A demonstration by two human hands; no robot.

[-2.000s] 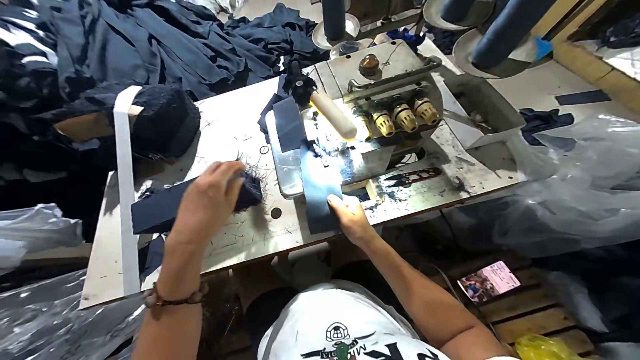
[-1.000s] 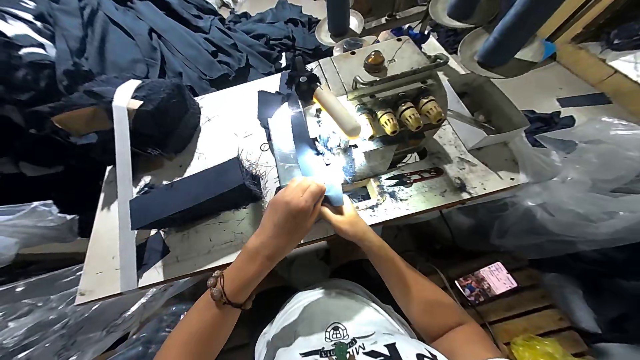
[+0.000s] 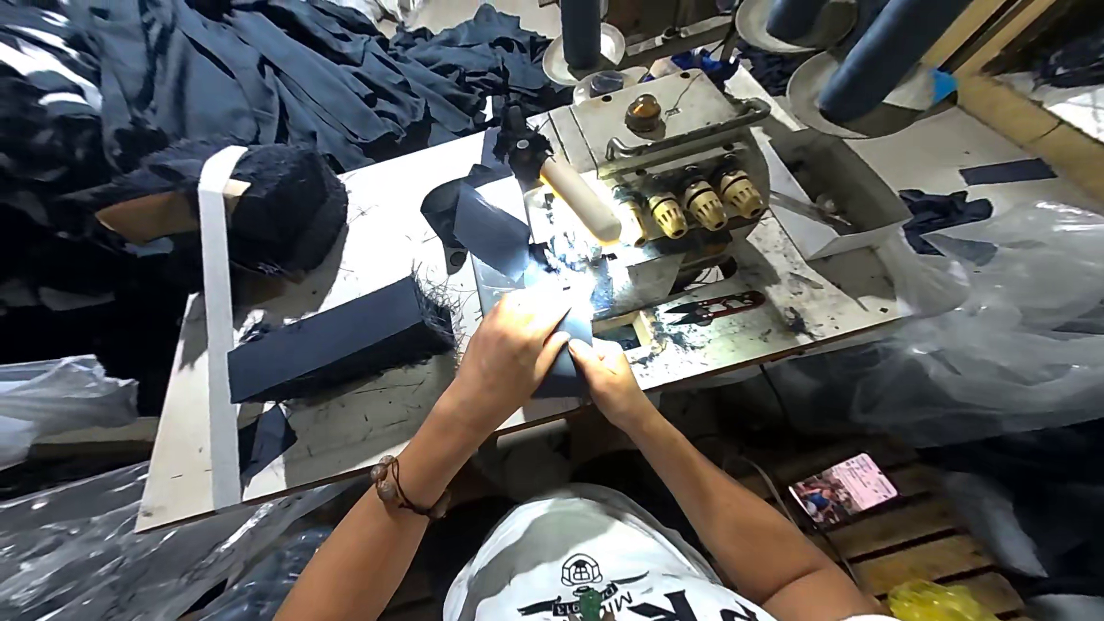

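Both hands are at the front of a lit overlock sewing machine [image 3: 673,121]. My left hand [image 3: 513,345] bears on a dark blue fabric piece [image 3: 561,375] close to the presser foot, which glare and fingers hide. My right hand [image 3: 608,371] pinches the right edge of that piece between thumb and fingers. Behind the needle area, a dark fabric strip [image 3: 490,231] lies on the machine bed. A stack of cut dark fabric pieces [image 3: 336,341] rests on the table to the left. Red-handled thread snips [image 3: 718,307] lie right of my hands.
A bundle of dark fabric [image 3: 289,207] and a long white strip [image 3: 219,328] occupy the table's left side. Heaped dark cloth [image 3: 285,78] lies behind. An open white box [image 3: 841,190] stands right of the machine, below thread cones [image 3: 888,60]. Clear plastic [image 3: 992,319] hangs at the right.
My left hand has gone from the fabric stack to the piece at the machine, beside my right hand. A dark strip now lies folded over behind the needle area, unlike one second ago.
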